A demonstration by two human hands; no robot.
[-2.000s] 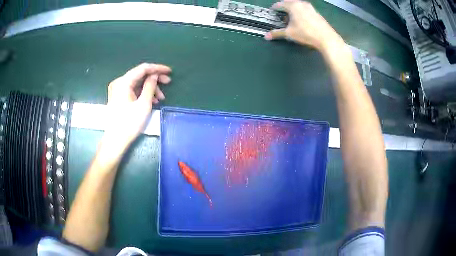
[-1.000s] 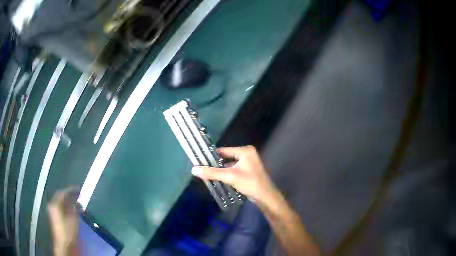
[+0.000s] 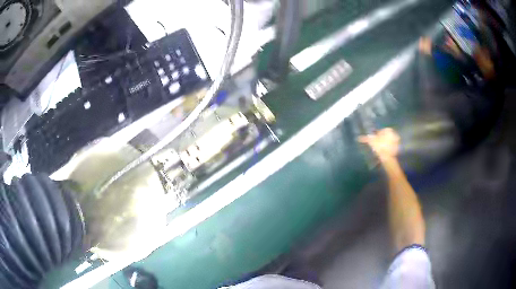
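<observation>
My right hand [image 3: 385,142] reaches over the near edge of the green work surface [image 3: 266,220], right of centre. It is blurred. A faint greyish, strip-like smear shows at its fingertips, but I cannot tell whether the fingers grip it. My left hand is out of the picture. A short pale strip module [image 3: 328,80] with a row of marks lies on the green surface beyond the long white rail [image 3: 283,157].
Equipment with metal fittings [image 3: 218,144] stands beyond the rail. A black keyboard-like panel [image 3: 170,62], a pale hose [image 3: 223,73] and a ribbed dark duct [image 3: 37,231] are at left. Another person's arm [image 3: 484,63] shows at the upper right. A dark object [image 3: 140,279] lies at the bottom.
The view has swung to another part of the line. The blue tray and my left hand have left the picture. The strips seen clearly in my right hand are now indistinct.
</observation>
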